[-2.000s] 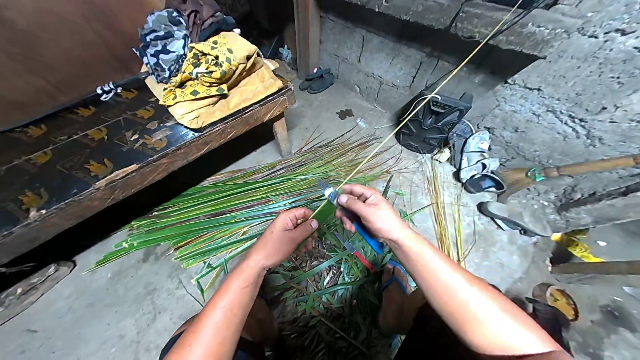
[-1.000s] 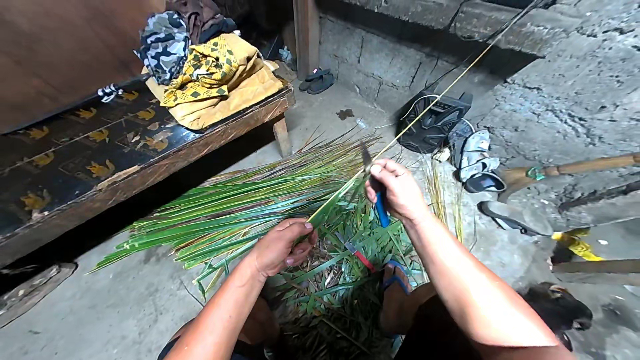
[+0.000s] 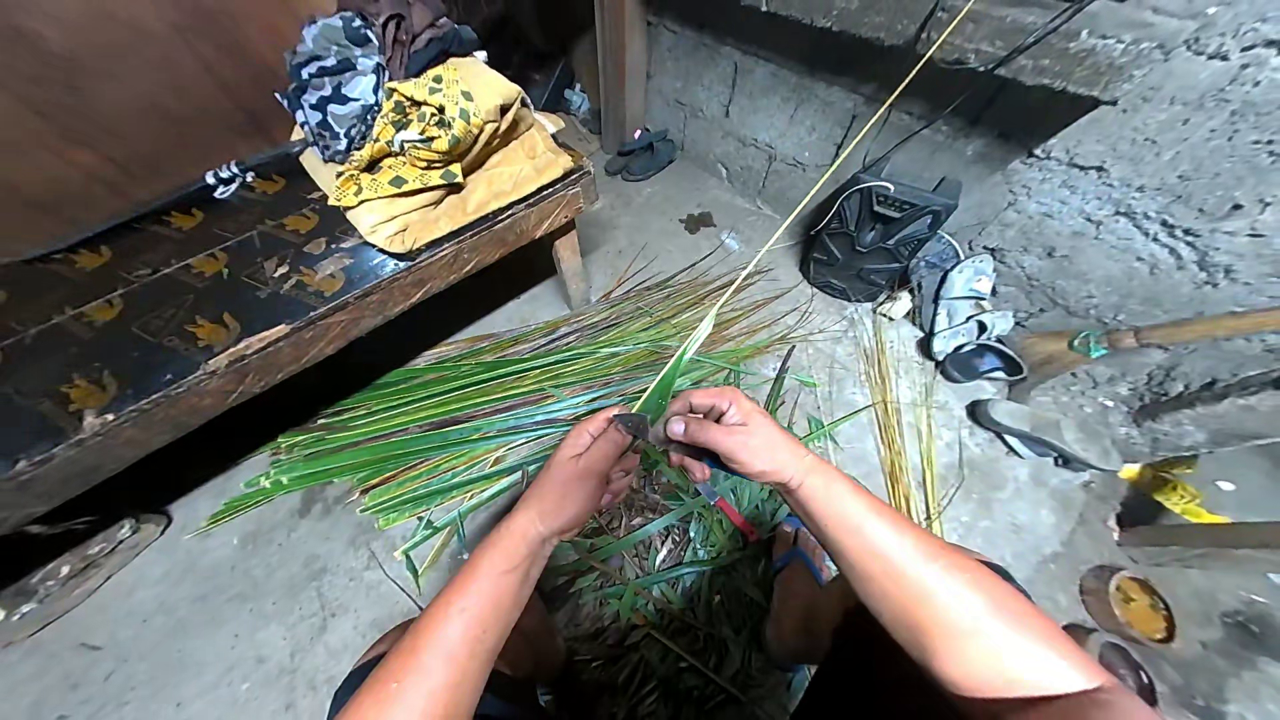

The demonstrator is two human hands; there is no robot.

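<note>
My left hand (image 3: 585, 478) pinches the near end of a long palm leaflet (image 3: 672, 378), green at this end, with a thin pale rib stretching up toward the top right. My right hand (image 3: 735, 435) grips a knife, its handle mostly hidden in the fingers; the dark blade (image 3: 633, 425) lies across the leaflet's near end, beside my left fingertips. Behind the hands a pile of green and brown palm leaflets (image 3: 430, 410) is spread over the floor. Below them, a second knife with a red handle (image 3: 735, 518) rests on leaf scraps (image 3: 660, 560) between my feet.
A low bench (image 3: 270, 345) with folded cloths (image 3: 450, 150) stands at the left. Thin stripped ribs (image 3: 900, 430) lie on the floor at the right, near a black plastic object (image 3: 875, 235), several sandals (image 3: 965, 305) and a broom (image 3: 1150, 335). A round container (image 3: 1125, 605) is at the lower right.
My right hand has come down and left from its place of a second ago, bringing the knife blade to my left fingers. The dark animal-like shape at lower right has mostly gone from view.
</note>
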